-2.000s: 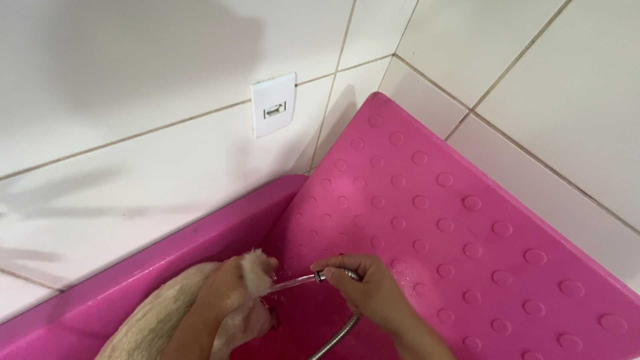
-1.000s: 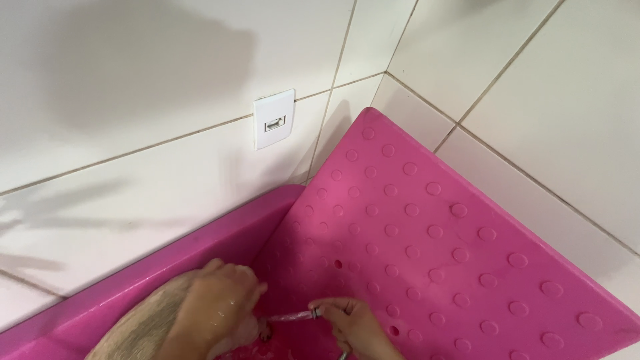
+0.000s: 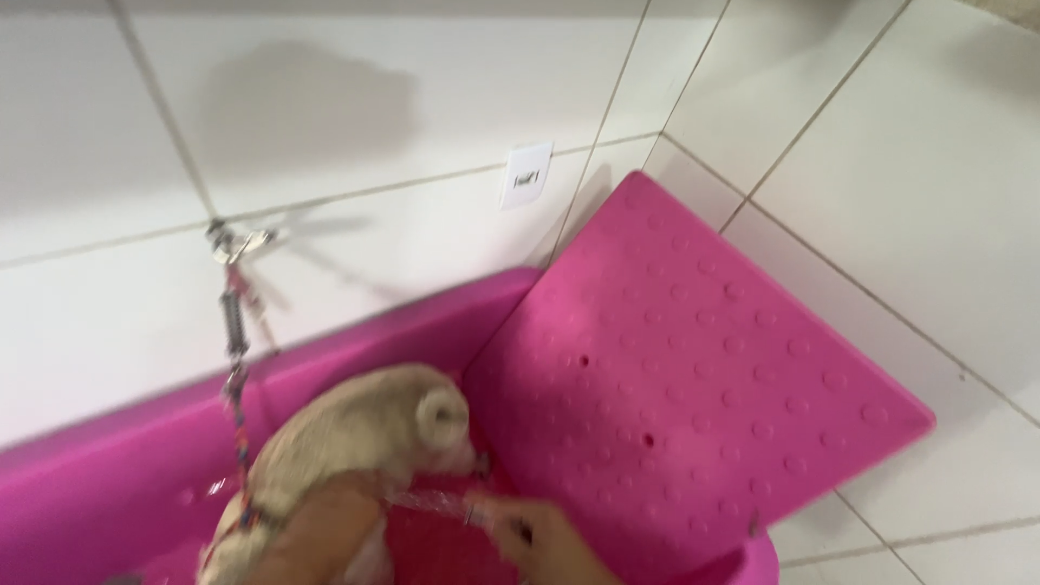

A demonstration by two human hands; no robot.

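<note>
A wet, light-coloured dog (image 3: 349, 431) stands in a pink plastic tub (image 3: 162, 406), its curled tail (image 3: 443, 416) toward the raised panel. My left hand (image 3: 349, 496) lies against the dog's side, its fingers blurred and partly hidden. My right hand (image 3: 520, 524) grips a hose nozzle (image 3: 478, 513), and a stream of water (image 3: 431, 500) runs from it toward the left hand and the dog. A multicoloured cord (image 3: 241, 439) reaches down to the dog's body.
The cord hangs by a metal spring (image 3: 234, 323) from a wall hook (image 3: 236, 242). A studded pink panel (image 3: 691, 366) with small holes leans in the tiled corner. A white plate (image 3: 526, 175) is set in the left wall.
The view has shifted left, bringing the hook and cord into sight. My left hand has moved along the dog away from its end nearest the panel, and the curled tail now shows.
</note>
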